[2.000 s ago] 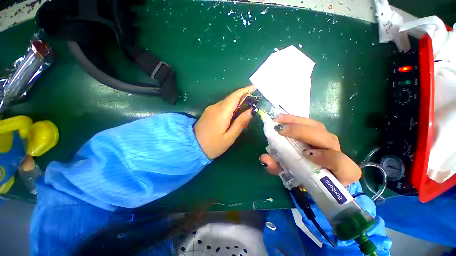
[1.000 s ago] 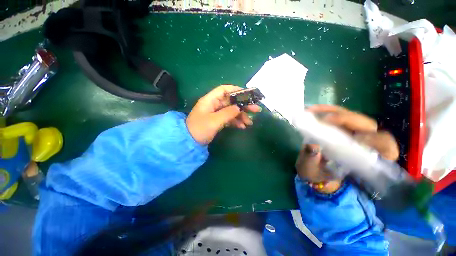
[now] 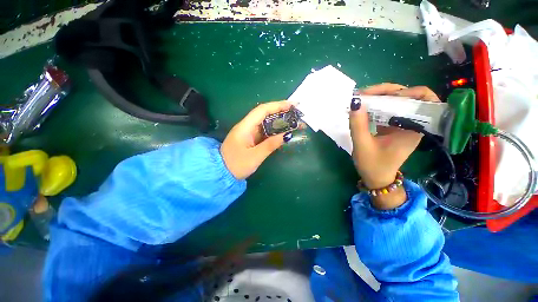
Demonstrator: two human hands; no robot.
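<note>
My left hand (image 3: pixel 251 138) pinches a small dark rectangular electronic part (image 3: pixel 281 122) by its edges, with its face and metallic rim showing. My right hand (image 3: pixel 386 141) holds the whitish glue syringe (image 3: pixel 410 112) almost level, over the right edge of the white paper (image 3: pixel 327 100). The syringe's front end and needle tip cannot be made out. Its bright green cap (image 3: pixel 461 121) points right, with a clear air hose (image 3: pixel 519 206) looping from it. The syringe and the part are apart.
A black strap (image 3: pixel 138 112) lies at upper left on the green bench (image 3: pixel 283 194). A foil packet (image 3: pixel 35 103) and a yellow-blue fan (image 3: pixel 56 176) are at far left. At right, a red tray (image 3: pixel 484 118) holds white tissue, beside the controller with its lit display (image 3: pixel 459 82).
The syringe has moved away from the part and swung from slanting to nearly level, with its cap now further up and right. My left hand has turned the part, and its face now shows.
</note>
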